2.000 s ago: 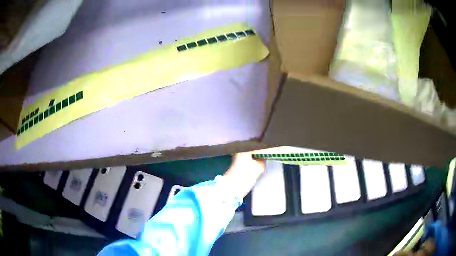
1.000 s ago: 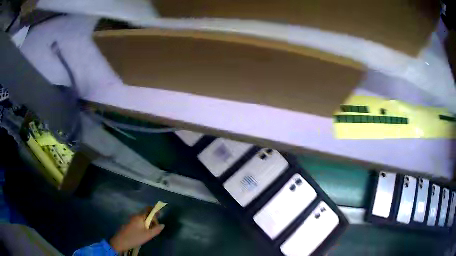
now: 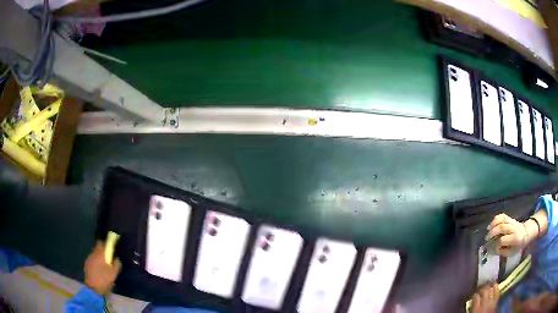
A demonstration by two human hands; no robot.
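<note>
A black phone tray (image 3: 122,183) lies slanted at the bottom centre. It holds several pale phones (image 3: 168,238), backs up, with two camera circles at their upper ends. Its leftmost pocket holds no phone. My left hand (image 3: 101,269), blurred, is at the tray's left end with a short yellow strip (image 3: 111,247) held in its fingers. Whether it also touches the tray is unclear. A small skin-toned blur shows at the bottom edge by the tray's right end; it may be part of my right hand, but its shape and hold cannot be told.
Another phone tray (image 3: 450,131) lies at the upper right, across a pale metal rail (image 3: 245,120). A brown box (image 3: 61,143) with yellow strips stands at the left. Another person's hands (image 3: 509,235) work over a phone at the lower right. A shelf edge (image 3: 514,33) overhangs the upper right.
The view has swung away from the shelf. The near tray now shows further left and less steeply slanted. My left hand, still with yellow strip, has moved from open bench to the tray's left end.
</note>
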